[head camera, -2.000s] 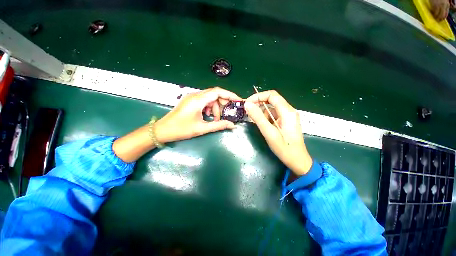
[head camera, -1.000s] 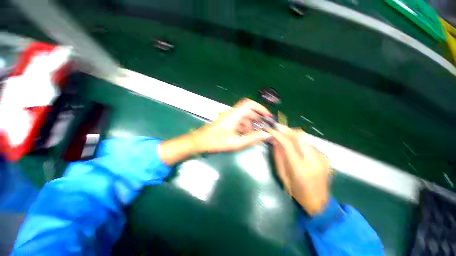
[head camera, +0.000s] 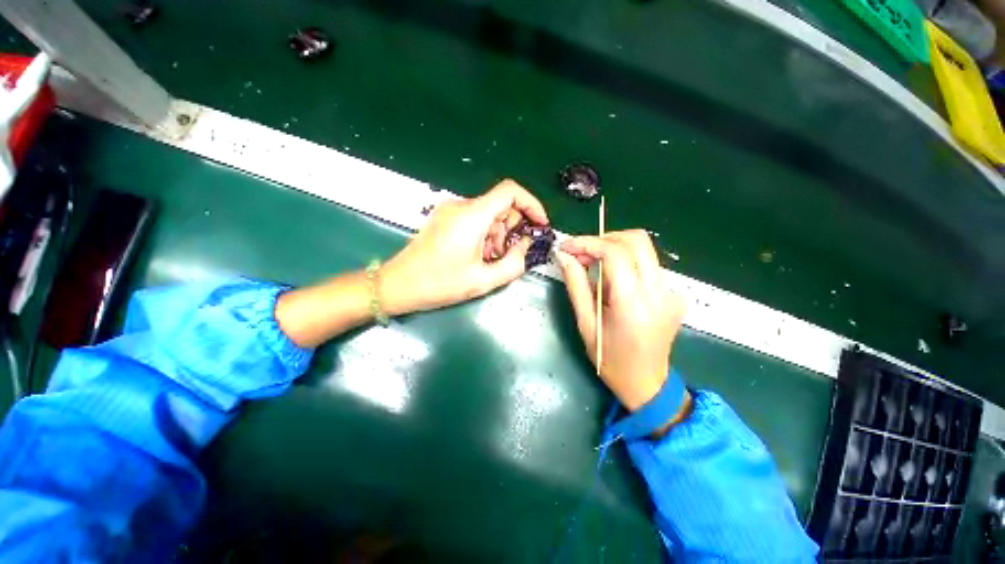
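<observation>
My left hand (head camera: 457, 248) holds a small round black unit (head camera: 537, 243) between thumb and fingers, above the bench near the white rail. My right hand (head camera: 626, 297) is just right of the unit, thumb and index finger pinched together close to its edge. A thin pale stick (head camera: 601, 308) lies across my right hand, upright in the picture, its upper end past the fingers. Whether the right fingertips pinch a small part cannot be made out. A blue strap (head camera: 652, 413) is on my right wrist.
Black units lie on the dark green belt, one (head camera: 580, 181) just beyond my hands, another (head camera: 310, 43) farther left. A white rail (head camera: 298, 165) crosses the middle. A black pocketed tray (head camera: 898, 457) is at right, a dark glossy slab (head camera: 97, 264) and red bin (head camera: 31, 116) at left, a yellow bin (head camera: 970, 99) far right.
The view swung and settled again. My left hand still holds the unit, now tilted differently. The stick, slanted two seconds ago, now stands upright in the picture across my right hand.
</observation>
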